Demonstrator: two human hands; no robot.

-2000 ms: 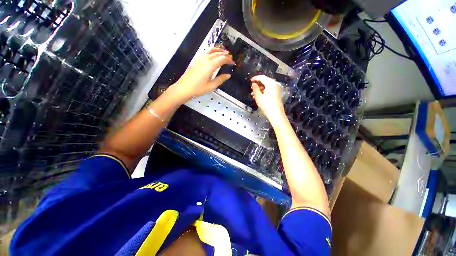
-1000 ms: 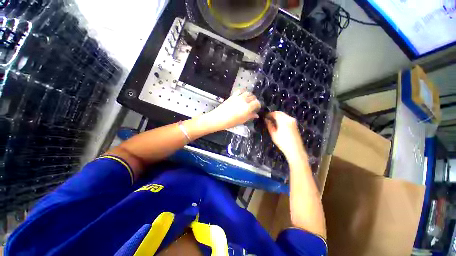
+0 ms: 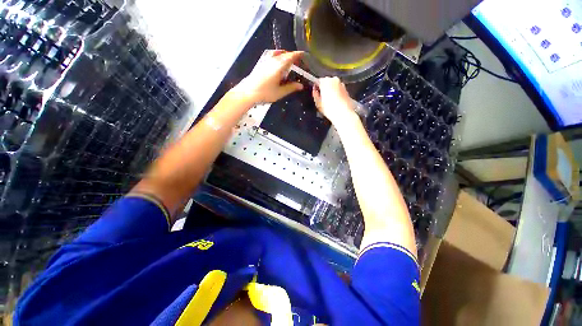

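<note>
The dark square fixture nest (image 3: 295, 125) sits on the silvery perforated base plate (image 3: 281, 164). My left hand (image 3: 276, 77) is over the nest's upper left part, fingers curled, thumb pointing right. My right hand (image 3: 332, 99) is over its upper right part, fingers bent down. Both hands are near the nest's top edge, a little apart. Whether either holds a small black part is too blurred to tell. A clear blister tray (image 3: 408, 137) with rows of dark pockets lies right of the plate.
A round lens ring (image 3: 348, 63) with a yellow inner rim hangs just above my hands. Stacked blister trays (image 3: 83, 127) stand at left. An open cardboard carton (image 3: 478, 232) is at lower right. A monitor (image 3: 542, 44) and cables (image 3: 466, 67) are at upper right.
Both hands have moved up and left, from the tray's left edge back over the nest. The camera view has shifted, and the monitor now shows several small marks again.
</note>
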